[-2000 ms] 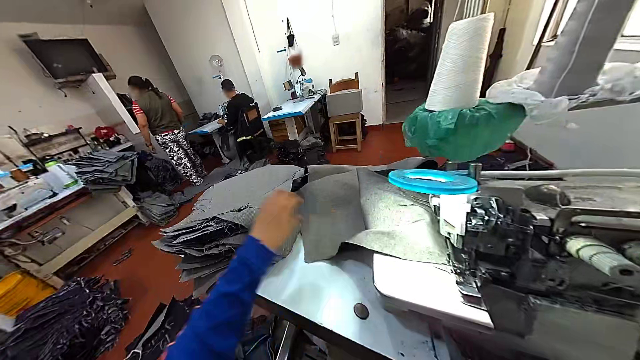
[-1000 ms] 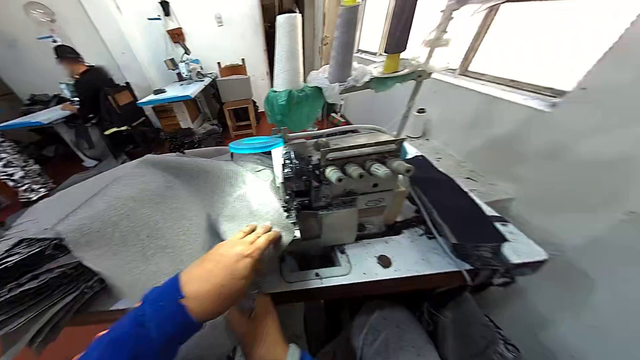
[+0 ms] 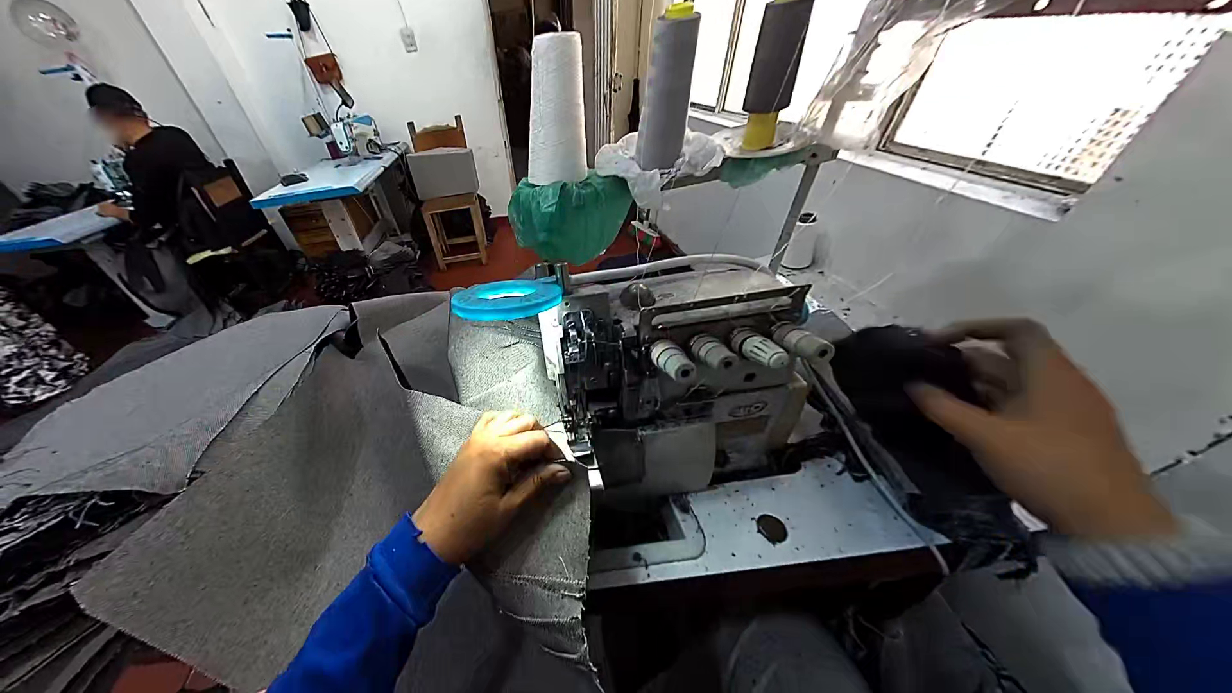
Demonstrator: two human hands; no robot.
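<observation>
My left hand (image 3: 491, 476) pinches the edge of a grey fabric panel (image 3: 289, 491) right at the presser foot (image 3: 580, 452) of an overlock sewing machine (image 3: 712, 385). The panel spreads left over the table and hangs down in front, with a stitched-looking edge below my hand. At the right, my right hand (image 3: 1035, 423) is blurred, its thumb and fingers around dark fabric (image 3: 890, 371) that lies beside the machine. A blue lamp ring (image 3: 507, 299) glows over the panel, left of the machine head.
Thread cones (image 3: 558, 111) stand behind the machine. Frayed layers of cut fabric (image 3: 58, 577) are stacked at the lower left. A loose cable (image 3: 866, 452) runs down the table's right side. Farther back, a person (image 3: 168, 164) sits at another table; a wooden stool (image 3: 454, 226) stands near the wall.
The view has swung right since the first frame. My right hand, low in front of the table one second ago, is now at the dark fabric on the right. My left hand has stayed near the machine.
</observation>
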